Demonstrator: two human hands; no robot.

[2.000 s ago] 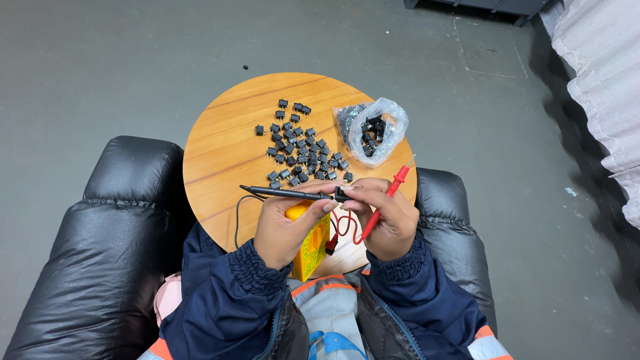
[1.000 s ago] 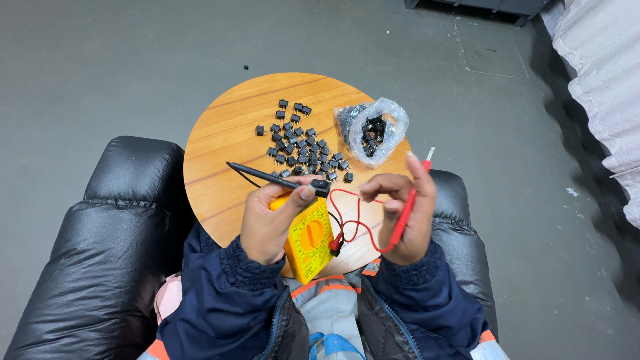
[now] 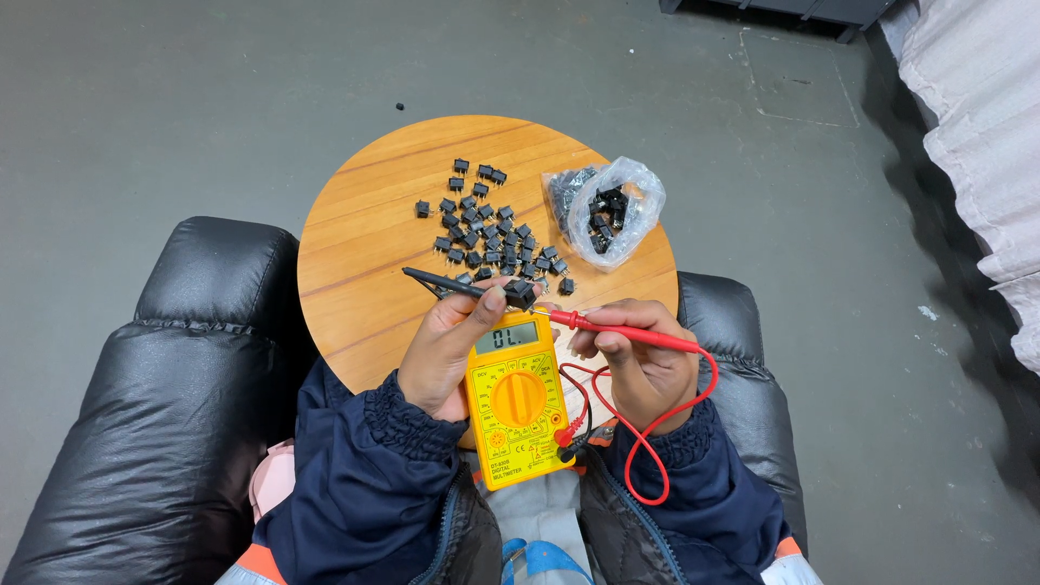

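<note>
My left hand (image 3: 451, 345) pinches a black rocker switch (image 3: 520, 293) together with a black test probe (image 3: 443, 280) that points up-left. In my right hand (image 3: 642, 357) is a red test probe (image 3: 642, 334), its metal tip at the switch's terminals; exact contact is too small to tell. Below the switch, a yellow digital multimeter (image 3: 520, 398) lies between my hands, its display lit with a reading and its leads plugged in at the lower right. Many loose black rocker switches (image 3: 489, 231) are scattered on the round wooden table (image 3: 357, 244) beyond my hands.
An open clear plastic bag (image 3: 605, 213) with more black switches lies at the table's right. Black padded armrests (image 3: 179, 390) flank me on both sides. A pale curtain (image 3: 975, 146) hangs at the right, and a small dark piece (image 3: 400, 106) is on the floor.
The red probe has swung round, from pointing up and away to pointing left at the switch. My right hand has moved closer to my left. The multimeter's display has come into view.
</note>
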